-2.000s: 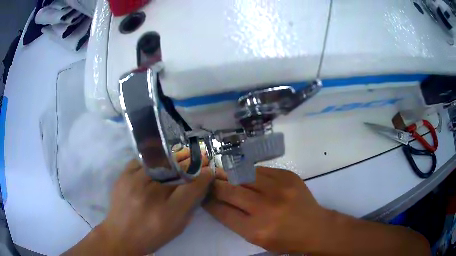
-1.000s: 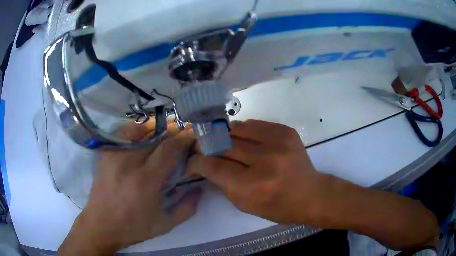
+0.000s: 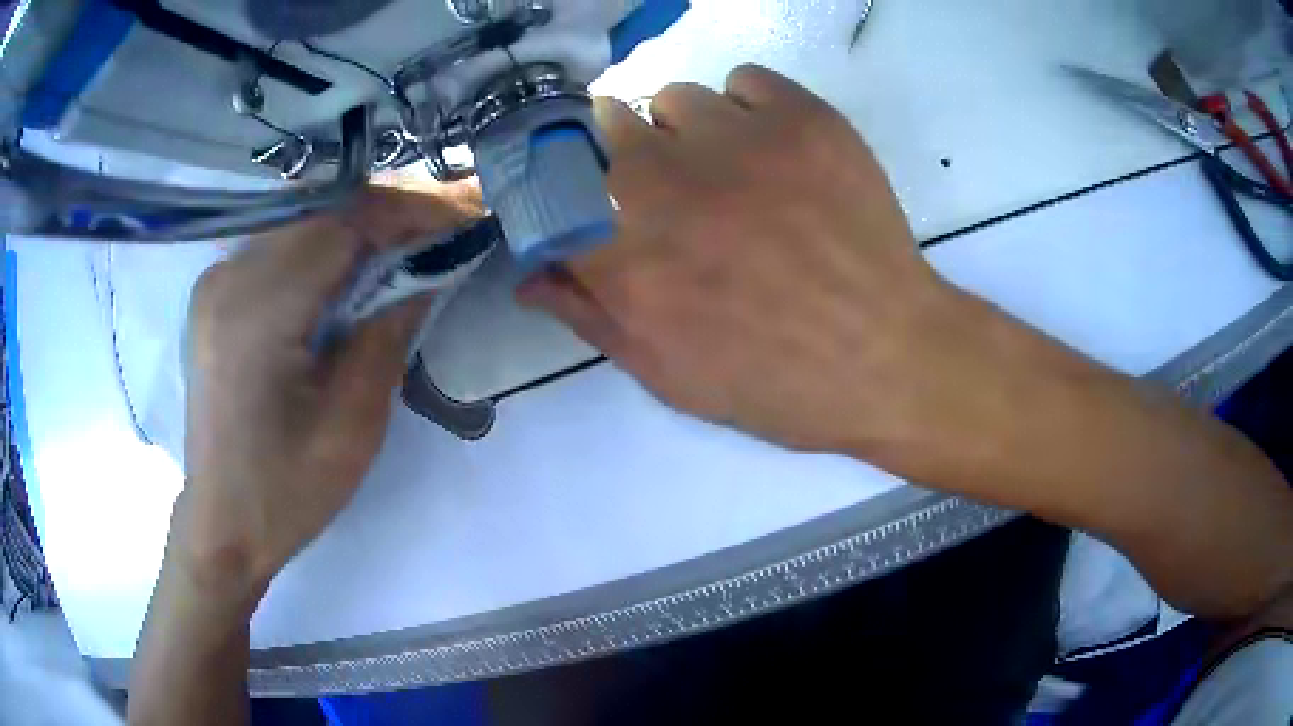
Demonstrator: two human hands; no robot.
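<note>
A narrow dark-and-grey folded seam edge (image 3: 411,272) runs between my hands, just in front of the machine head. My left hand (image 3: 291,355) is closed on the seam edge at the left, its fingertips partly behind the shiny metal guard (image 3: 170,206). My right hand (image 3: 766,255) lies on the machine bed, thumb and fingers at the right end of the strip, partly behind the grey ribbed tension knob (image 3: 546,192). The needle and presser foot are hidden behind the knob and my hands.
Scissors with red and black handles (image 3: 1248,168) lie at the right. The table's front edge carries a measuring scale (image 3: 638,603). Blue tape (image 3: 12,355) is at the far left. Pale fabric shows below the table edge at lower right (image 3: 1106,596).
The view has shifted closer and lower, so the machine head sits further up and left. My left hand has moved apart from my right, and the seam strip now shows between them.
</note>
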